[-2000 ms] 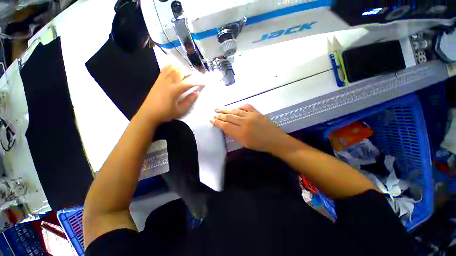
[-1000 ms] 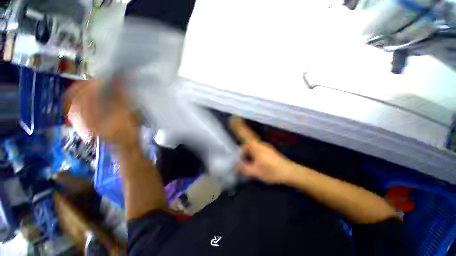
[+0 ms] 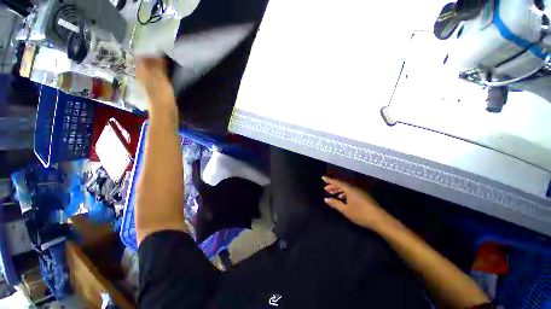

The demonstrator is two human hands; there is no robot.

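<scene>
My left hand (image 3: 154,69) is stretched out to the upper left and is shut on the end of a pale panel (image 3: 208,51). The panel is blurred and lies slanted over black fabric (image 3: 208,93) beside the table's left edge. My fingertips there are partly hidden. My right hand (image 3: 353,202) is over my lap, below the table's front edge, with its fingers apart and nothing in it. The white sewing machine (image 3: 513,45) with its blue stripe is at the upper right. No fabric shows under its needle area.
The white table (image 3: 326,72) has a ruler strip (image 3: 386,157) along its front edge. A blue basket (image 3: 136,187) and a darker blue basket (image 3: 63,124) stand at the left. Another blue basket (image 3: 525,277) with a red-orange packet (image 3: 490,258) is at the lower right. A black piece (image 3: 229,205) hangs near my lap.
The view has swung left, away from the machine. The pale panel has left the needle area and moved to the upper left with my left hand. My right hand has let go of it.
</scene>
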